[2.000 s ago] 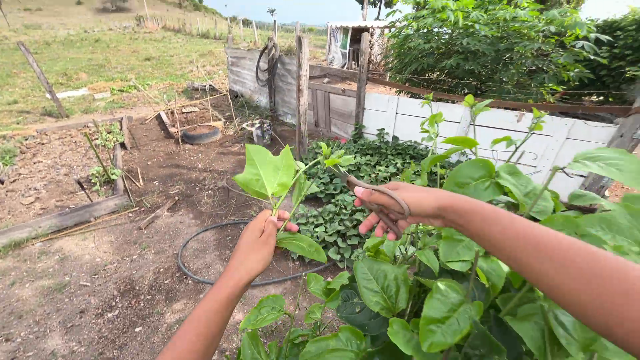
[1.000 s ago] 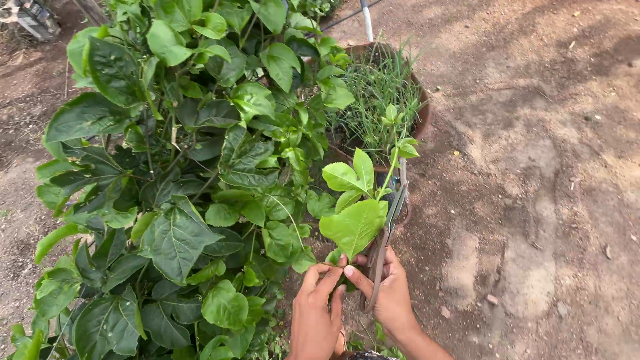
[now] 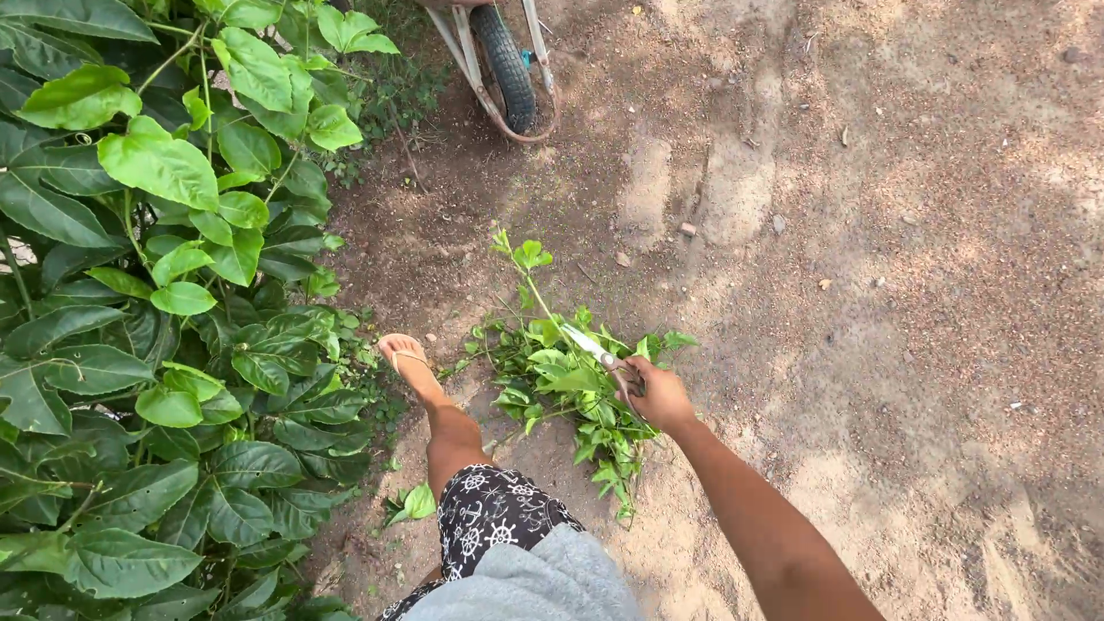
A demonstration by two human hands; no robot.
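Observation:
My right hand (image 3: 660, 395) grips the handles of a pair of scissors (image 3: 595, 345), whose blades point up and to the left. A cut leafy vine stem (image 3: 536, 293) extends up from beside the blades; whether the hand also holds it cannot be told. Below the scissors, a pile of cut green vines (image 3: 561, 379) lies on the dirt ground. My left hand is out of view.
Dense climbing vine foliage (image 3: 172, 345) fills the left side. A wheelbarrow's front wheel (image 3: 504, 69) stands at the top. My sandalled foot (image 3: 404, 347) is between the foliage and the pile. Loose cut leaves (image 3: 418, 502) lie near my leg.
The view has swung down to the ground. My left hand, earlier at the leafy stem beside my right hand, has left the view. My right hand now holds the scissors over the pile.

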